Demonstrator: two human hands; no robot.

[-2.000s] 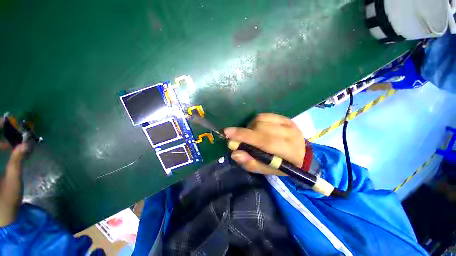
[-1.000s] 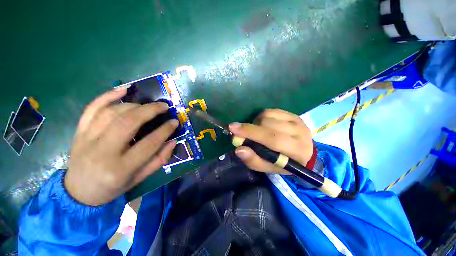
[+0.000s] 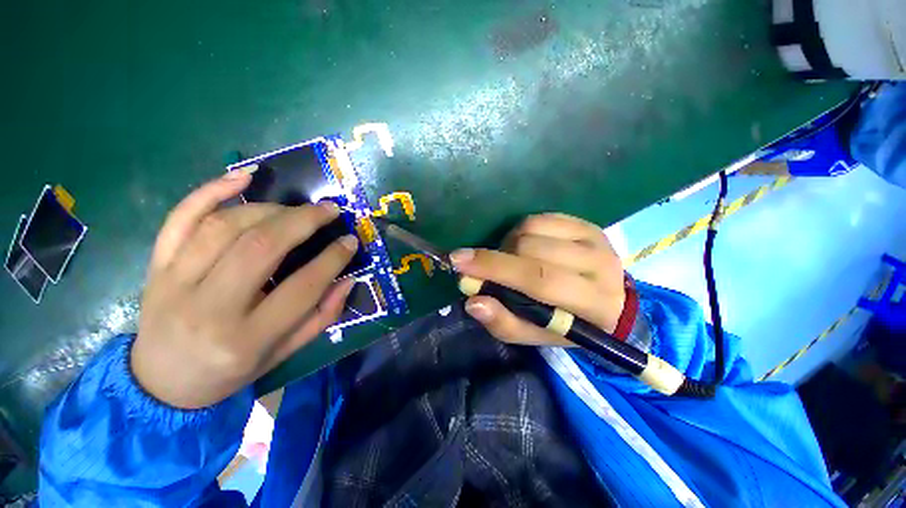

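The blue PCB panel (image 3: 383, 270) lies on the green mat with LCD modules (image 3: 288, 177) side by side along it. My left hand (image 3: 224, 288) lies over the middle of the row. Its fingertips hold an LCD module (image 3: 316, 244) with its orange flex tail (image 3: 366, 230) at the panel; my palm and fingers hide part of it. My right hand (image 3: 556, 273) grips the soldering iron (image 3: 586, 337) like a pen. The iron's tip points at the panel's middle; whether it touches is unclear. Hooked flex tabs (image 3: 400, 204) stick out from the panel's far edge.
Two overlapping loose LCD modules (image 3: 54, 234) lie at the left. A white tub with black bands (image 3: 844, 40) stands at the upper right. The black cord (image 3: 709, 268) hangs beyond the bench edge. Another blue sleeve (image 3: 879, 139) shows at the right edge.
My left hand has come from the far left to the panel, where it now holds an LCD module over the middle. My right hand with the iron has stayed nearly in place.
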